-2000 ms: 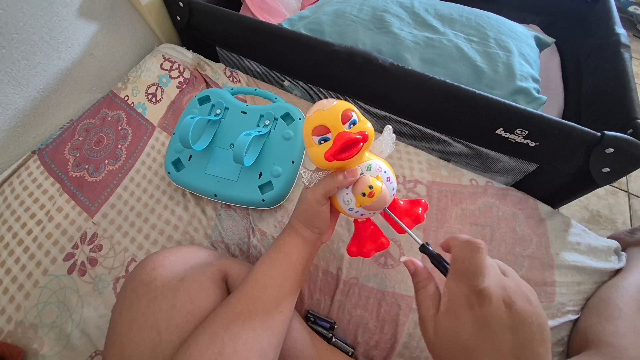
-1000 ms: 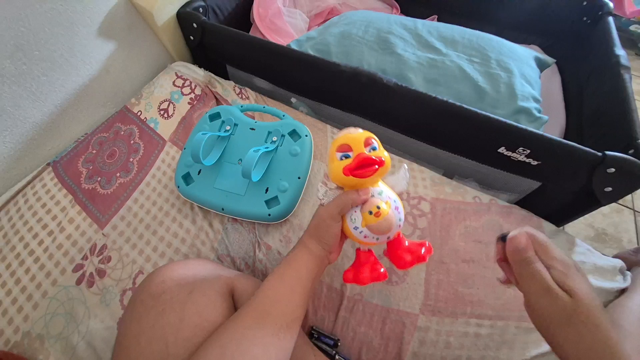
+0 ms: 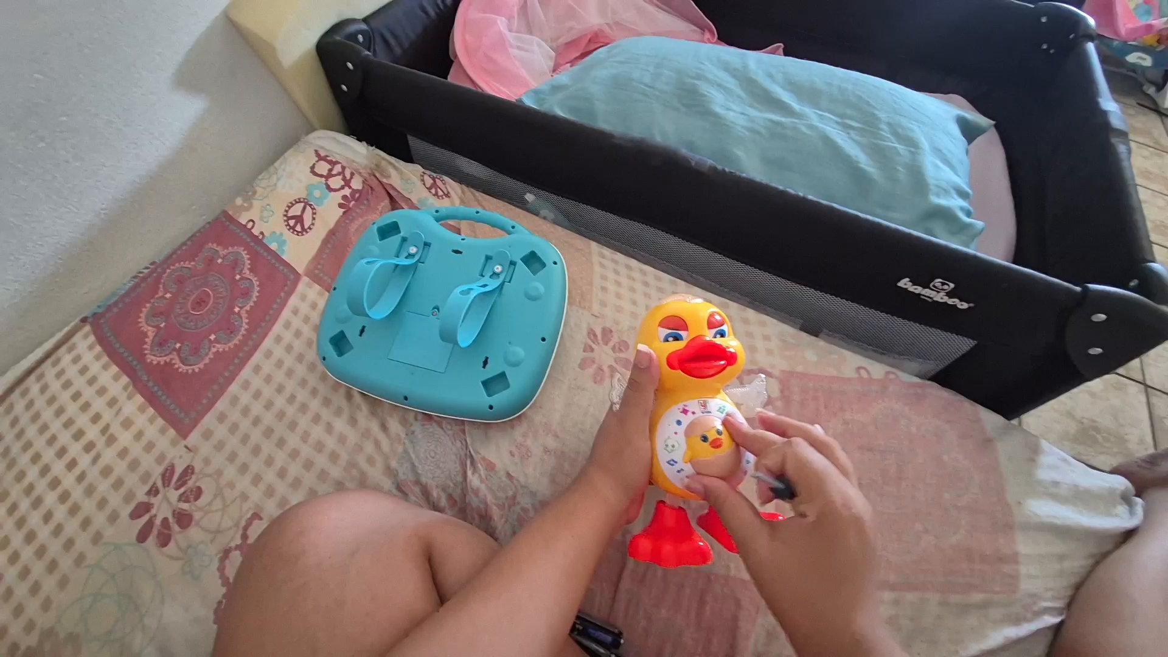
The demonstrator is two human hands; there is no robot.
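Observation:
A yellow plastic duck toy (image 3: 686,383) with red feet, a red beak and clear wings stands upright in my left hand (image 3: 630,438), which grips it around its side. My right hand (image 3: 808,511) touches the round belly panel with thumb and fingertips, beside the small chick picture (image 3: 712,440). Tucked in the fingers of this hand is a screwdriver (image 3: 777,485) with a dark handle, mostly hidden.
A teal plastic toy case (image 3: 438,315) with two straps lies left of the duck on the patterned bedspread (image 3: 511,474). Batteries (image 3: 598,631) lie by my leg. Behind the bed stands a black playpen (image 3: 757,201) holding a teal pillow (image 3: 757,128).
My right hand held the screwdriver's tip at the duck's belly, then moved away to the right. Now it is back, with its fingers on the belly panel.

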